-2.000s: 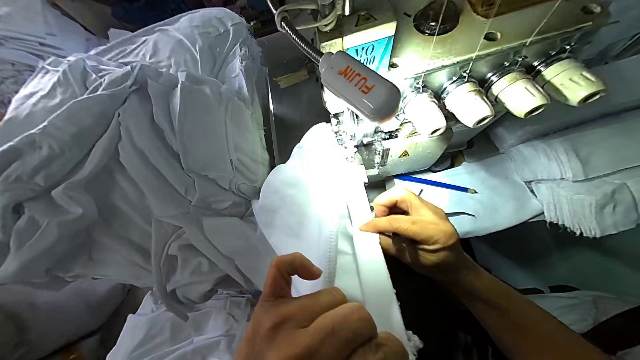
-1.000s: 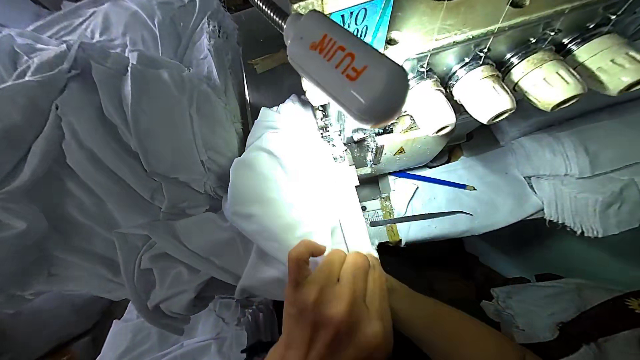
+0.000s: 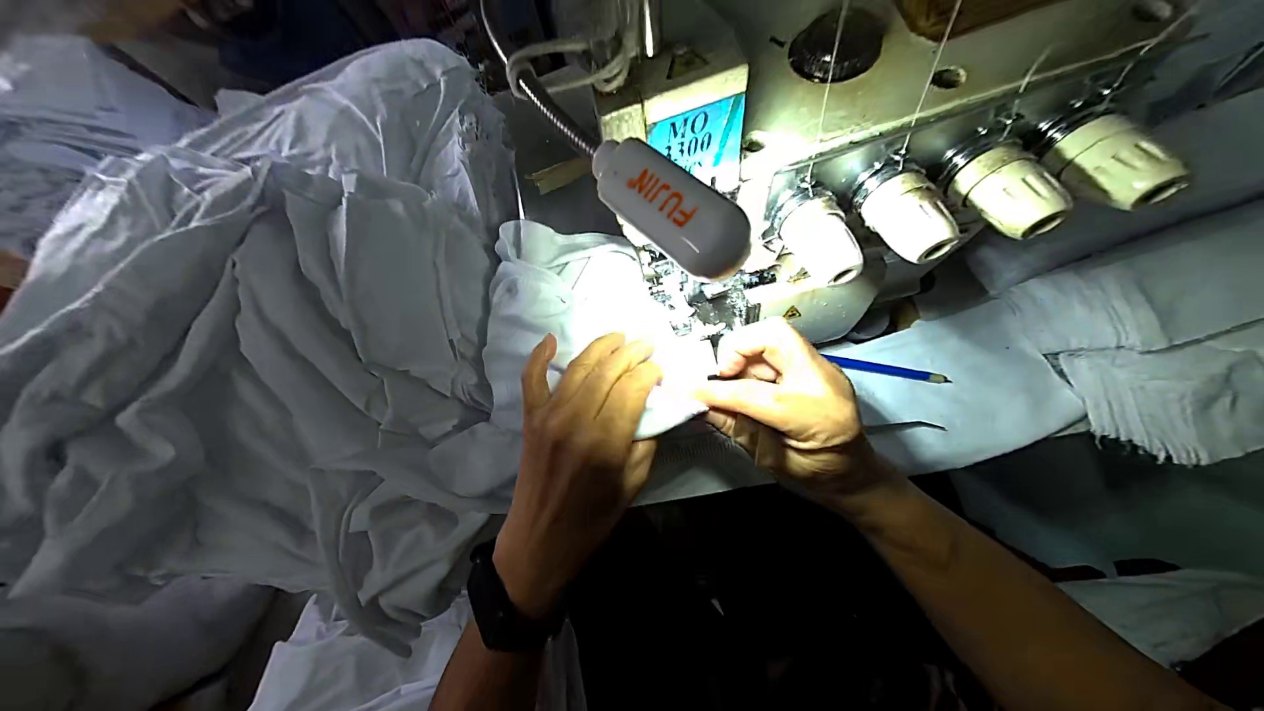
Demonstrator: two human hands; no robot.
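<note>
A white fabric piece (image 3: 553, 296) lies under the presser foot area of an overlock sewing machine (image 3: 780, 109), brightly lit by a gooseneck lamp (image 3: 676, 207). My left hand (image 3: 592, 425) rests palm down on this fabric with its fingers spread, a dark band on the wrist. Pinched between the thumb and fingers of my right hand (image 3: 790, 405) is the fabric's right edge, just in front of the needle area. Glare hides the needle and part of the cloth. Close to my right hand lie a blue pencil (image 3: 889, 369) and the thin tip of metal tweezers (image 3: 908, 426).
A large heap of white cloth (image 3: 326, 296) fills the left side. Tension knobs (image 3: 908, 212) with threads line the machine's front. Stacked white fabric (image 3: 1165, 326) lies at the right, and more cloth (image 3: 365, 662) hangs at the bottom left.
The fabric under the lamp now ends near my fingers, where a long strip ran toward me before. My left hand lies flatter and more spread; my right hand is again at the fabric's edge.
</note>
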